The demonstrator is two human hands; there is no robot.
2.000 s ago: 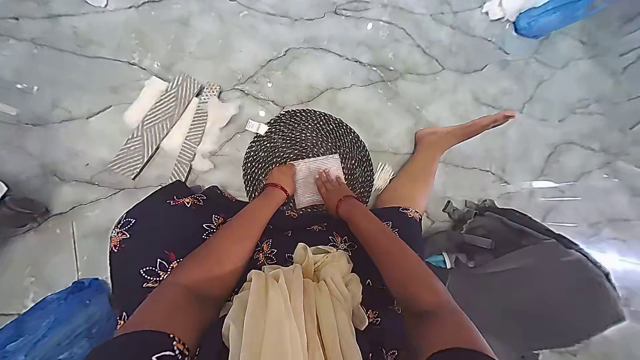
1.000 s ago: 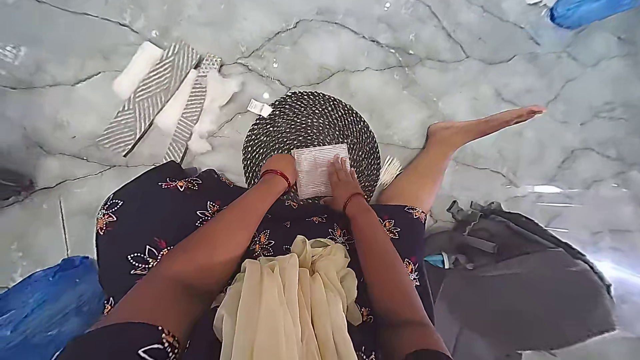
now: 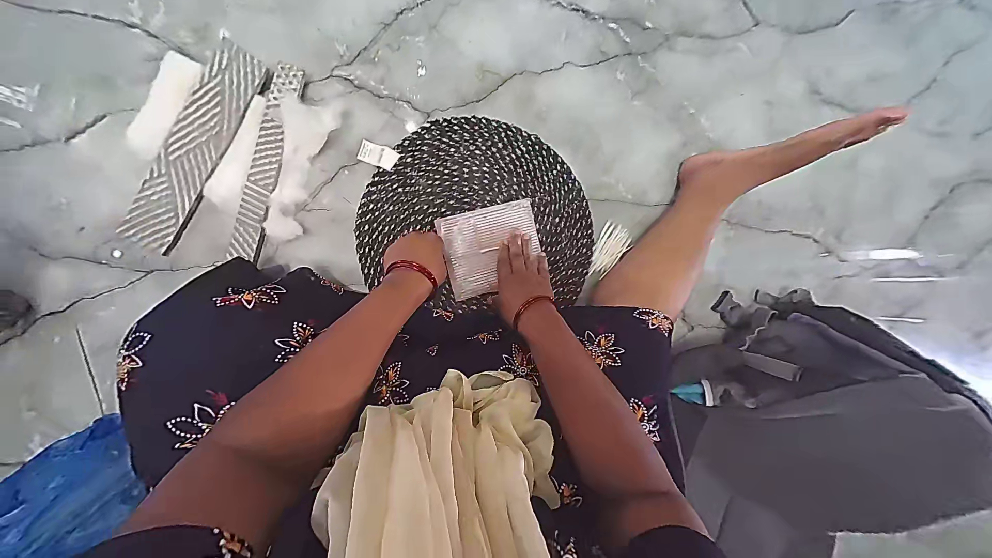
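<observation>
A flat, square, ribbed whitish piece lies over the lower part of a round black-and-white woven mat at my lap. At the piece's left edge is my left hand, its fingers curled; whether they grip the edge or rest beneath it is hidden. My right hand lies on the lower right of the piece, fingers together and pointing away from me, the thumb out of sight. A small white tag sticks out from the mat's upper left edge.
Striped grey-and-white strips lie with white fluffy material on the marble-patterned floor at the left. Pale bristles show beside my bent leg. A dark grey fabric bag or garment lies at the right, blue plastic at lower left.
The ribbed piece now sits tilted, where it looked squarer a second ago. Both hands have stayed at it, the left at its left edge and the right at its right.
</observation>
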